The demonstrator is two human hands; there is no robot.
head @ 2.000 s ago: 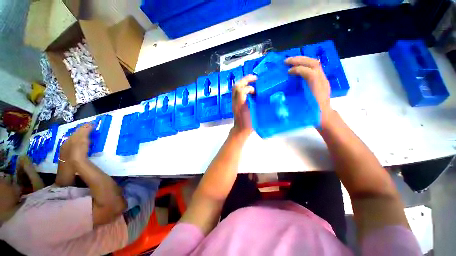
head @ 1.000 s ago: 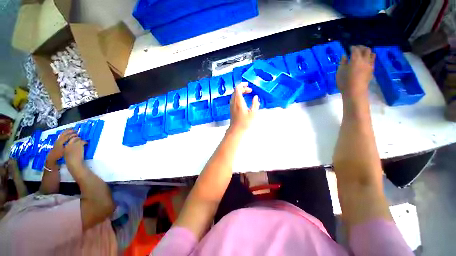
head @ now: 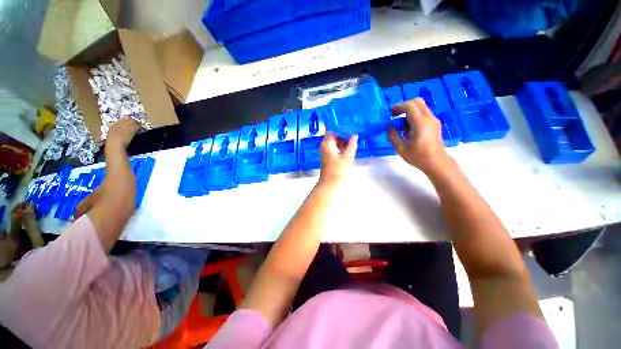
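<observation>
A blurred blue tray (head: 357,110) is tilted above the row of laid-out trays (head: 282,144). My left hand (head: 337,158) grips its lower left edge between thumb and fingers. My right hand (head: 423,136) is at its right side, thumb and fingers parted around a blue edge; whether it grips this tray or one in the row is unclear. The row lies cavities up on the white bench, partly hidden behind the held tray and my right hand. A thicker blue tray or nested stack (head: 558,124) stands apart at the right.
A neighbouring person's hand (head: 121,133) reaches to the open carton (head: 151,88) of white parts at the far left. Filled blue trays (head: 85,187) lie before them. A blue stack (head: 293,31) and a clear glossy pack (head: 327,93) are behind the row. An orange-red stool (head: 204,317) is below.
The loose tray lying slantwise on the row is now raised in my left hand. My right hand has moved left from the right end of the row. The neighbour's hand has moved up to the carton.
</observation>
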